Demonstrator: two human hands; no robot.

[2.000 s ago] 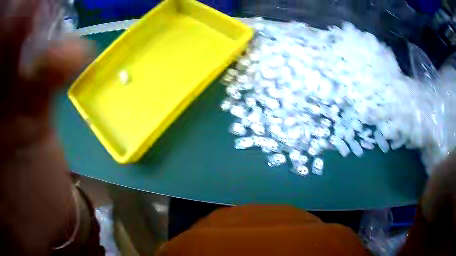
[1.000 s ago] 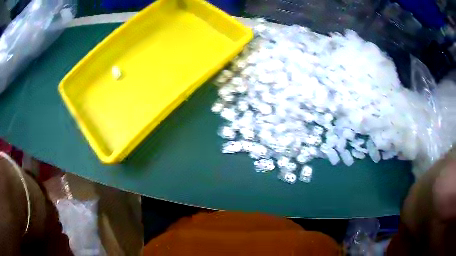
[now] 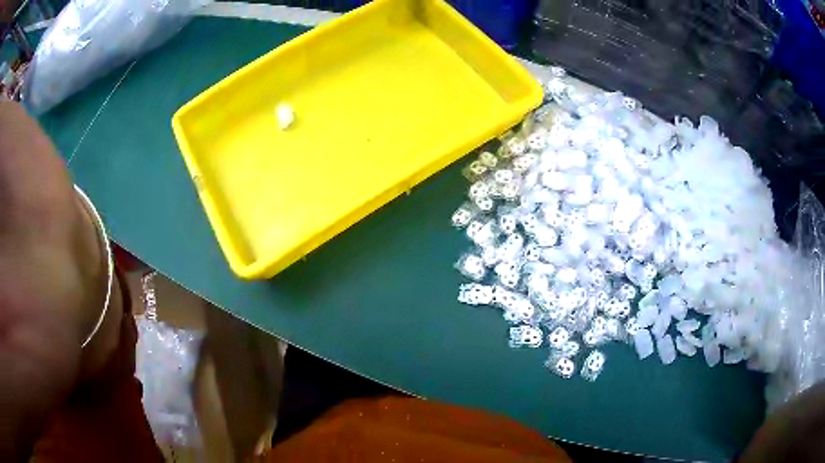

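Observation:
A yellow tray (image 3: 335, 136) lies tilted across the bench, left of centre, with one small white piece (image 3: 286, 116) in it. To its right is a loose pile: clear-whitish base pieces with dark dots (image 3: 543, 271) nearer the tray, frosted covers without dots (image 3: 706, 217) farther right. My left hand (image 3: 41, 262) is large and close at the left edge, with a bangle at the wrist; its fingers are cut off or unclear. A blurred part of my right hand or arm (image 3: 791, 439) shows at the bottom right corner. Neither hand visibly touches the pieces.
The green bench (image 3: 380, 307) has a curved front edge. A clear plastic bag (image 3: 99, 45) lies at back left, another (image 3: 805, 307) at the right. A dark film-wrapped block (image 3: 660, 63) stands behind. A cardboard box (image 3: 231, 380) and a whitish bag (image 3: 169, 380) are below the bench.
The view has shifted, so the tray and pile sit farther right in the picture. My left hand was raised and blurred, then mostly out of view, and now shows large at the left. The white piece remains in the tray.

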